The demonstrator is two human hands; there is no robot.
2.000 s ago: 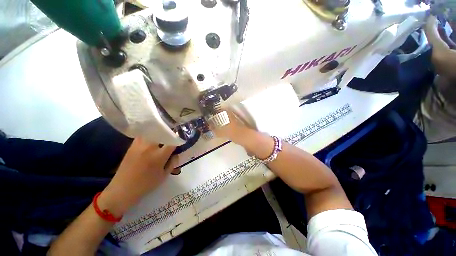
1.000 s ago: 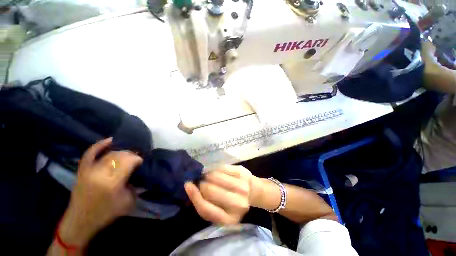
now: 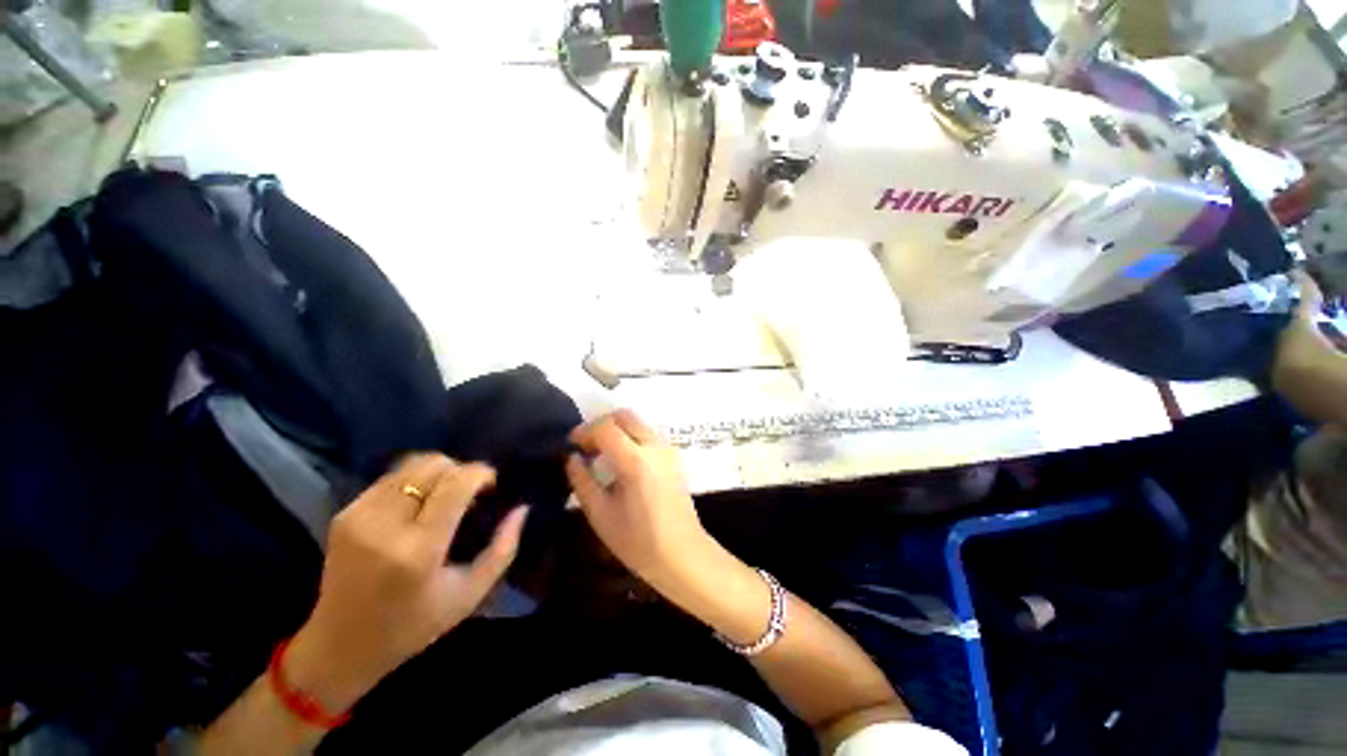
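Observation:
The navy garment (image 3: 281, 310) lies in a heap over the left of the table and down toward the lap, with grey panels showing. A small dark folded part (image 3: 510, 421) of it lies at the table's front edge, left of the needle area. My right hand (image 3: 628, 488) pinches the edge of this part between thumb and fingers. My left hand (image 3: 414, 554) is at its left side, thumb and fingers apart around the cloth; whether its fingertips grip cloth is hard to tell.
The white HIKARI sewing machine (image 3: 886, 200) stands behind my hands. A white cloth (image 3: 835, 303) hangs under its arm. A measuring strip (image 3: 886, 418) runs along the front edge. A blue basket rim (image 3: 968, 591) is at lower right. Another person's arm (image 3: 1307, 362) is at far right.
Both hands have left the needle area and come down to the front edge with the dark part. Since one second ago, my left hand's fingers have spread. The view now shows more of the table.

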